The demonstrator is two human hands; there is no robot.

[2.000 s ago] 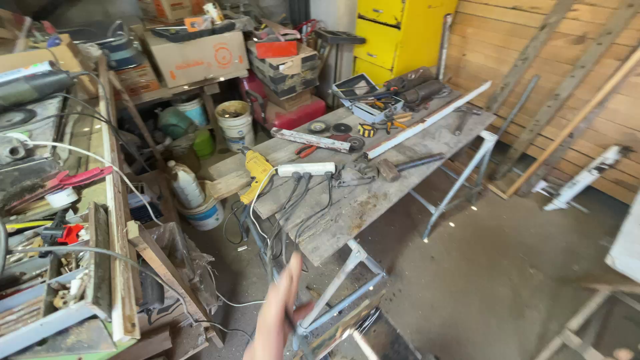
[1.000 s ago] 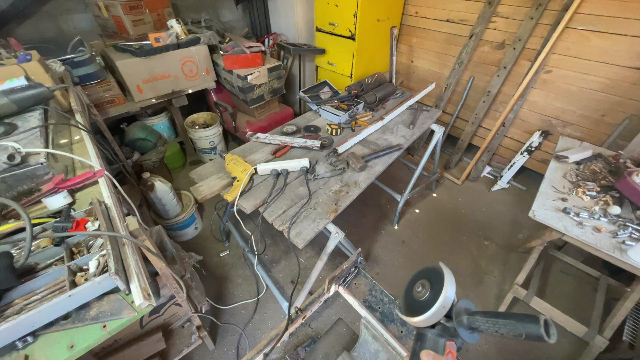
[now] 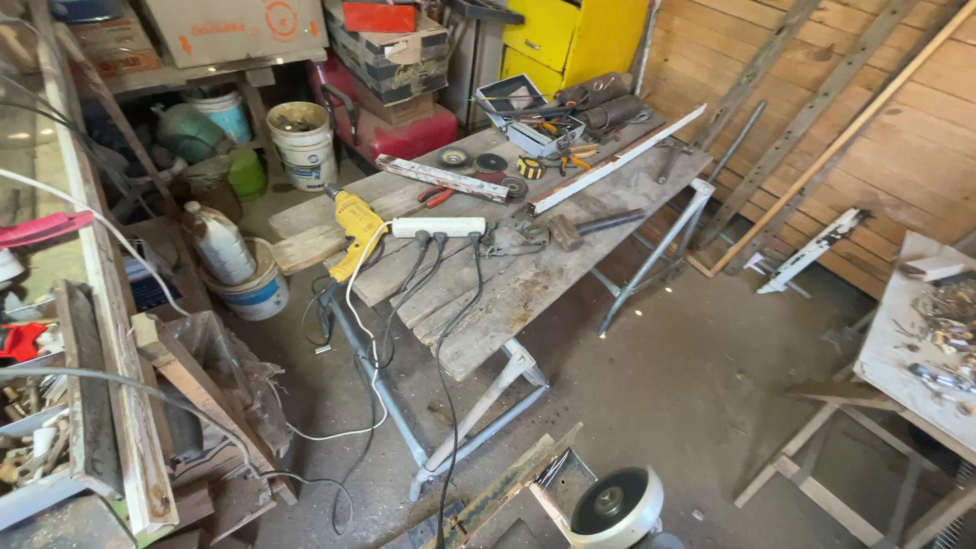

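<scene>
Neither of my hands shows now. At the bottom edge, right of centre, an angle grinder's disc and guard are in view; the grinder's body is cut off by the frame. Beside it lies a rusty metal frame low over the floor. On the plank table rest a yellow power drill, a white power strip, a hammer, red-handled pliers, a yellow tape measure, grinding discs and a long white-painted metal bar.
Cables hang from the power strip to the floor. Metal trestle legs stand under the planks. Buckets are behind the table, at the left. A small table with metal scraps stands at the right, a cluttered bench at the left.
A hand was at the lower centre two seconds ago. One second ago the grinder showed with its side handle and fingers beneath; now only its disc end shows, at the bottom edge.
</scene>
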